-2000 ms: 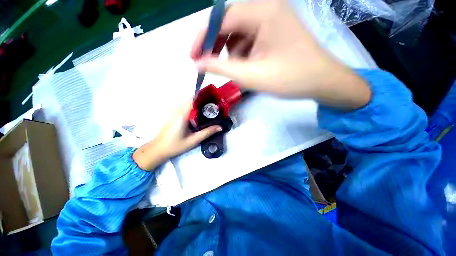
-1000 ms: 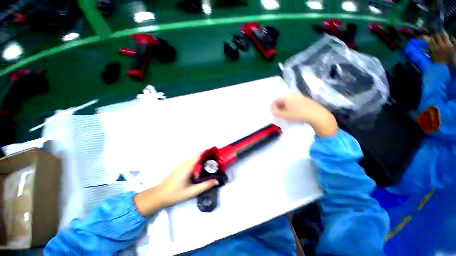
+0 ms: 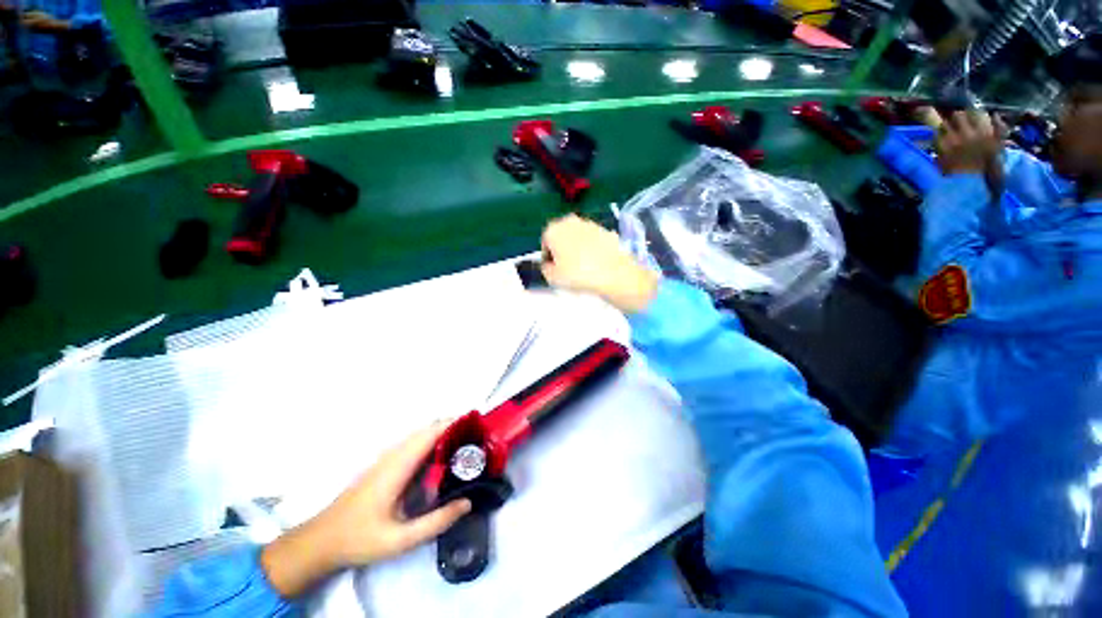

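Note:
My left hand (image 3: 363,513) holds the red head housing (image 3: 457,437) of a red-and-black handle assembly (image 3: 566,389), thumb on the black arm (image 3: 464,543). The handle lies diagonally on the white foam sheet (image 3: 351,386), its far end pointing up and right. A round silver motor (image 3: 469,461) shows inside the head. My right hand (image 3: 589,260) is at the sheet's far edge, its curled fingers at a small black piece (image 3: 532,275); the fingertips are partly hidden. Thin grey tweezers (image 3: 514,362) lie on the sheet beyond the handle.
A green conveyor (image 3: 399,181) beyond the sheet carries several red-and-black units. A crumpled clear bag (image 3: 737,229) lies on a black tray (image 3: 846,350) at right. Ribbed packing sheet (image 3: 151,417) and a cardboard box (image 3: 51,531) are at left. A person in blue (image 3: 991,260) works at right.
The view has tilted up and swung right. My right hand has let go of the tweezers, which now lie on the sheet, and has moved to the far edge. My left hand keeps its hold.

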